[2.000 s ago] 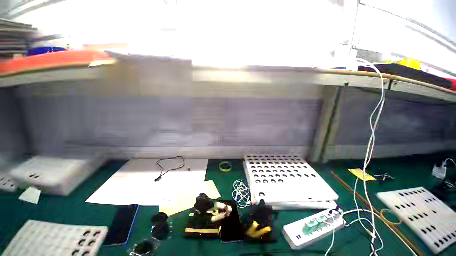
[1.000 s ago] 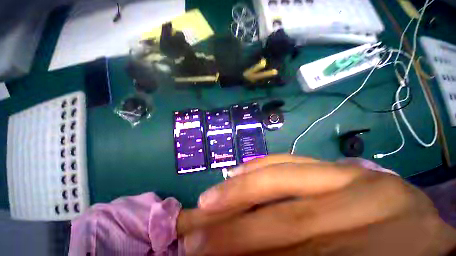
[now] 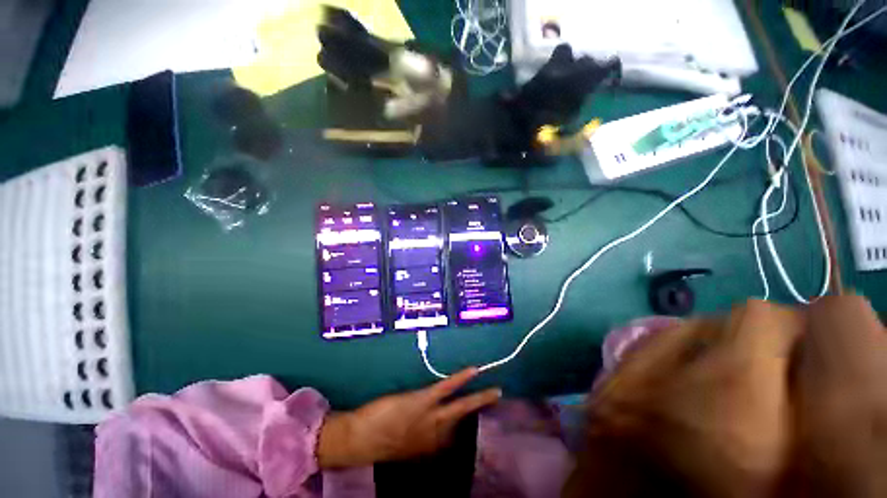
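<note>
Three phones stand side by side on the mat with purple-lit screens: the left phone (image 3: pixel 351 277), the middle phone (image 3: pixel 417 277) and the right phone (image 3: pixel 478 267). A white cable (image 3: pixel 556 300) is plugged into the middle phone's bottom edge. My left hand (image 3: pixel 413 423) lies below the phones, fingers apart, fingertips at the cable. My right hand (image 3: pixel 744 404) is large and blurred at the lower right, close to the camera; its fingertips and anything in them cannot be made out. A black charging disc (image 3: pixel 528 236) sits beside the right phone.
A white tray (image 3: pixel 44 282) with dark pieces is at left, near a dark phone (image 3: pixel 154 128) and a bagged disc (image 3: pixel 231 195). Black fixtures (image 3: pixel 374 102) stand behind the phones. A power strip (image 3: pixel 666 141), a spare black disc (image 3: pixel 673 292) and another tray (image 3: pixel 861 165) are at right.
My right hand has moved right, away from the phones. My left hand, hidden behind it before, now shows with spread fingers. The cable at the middle phone is now uncovered.
</note>
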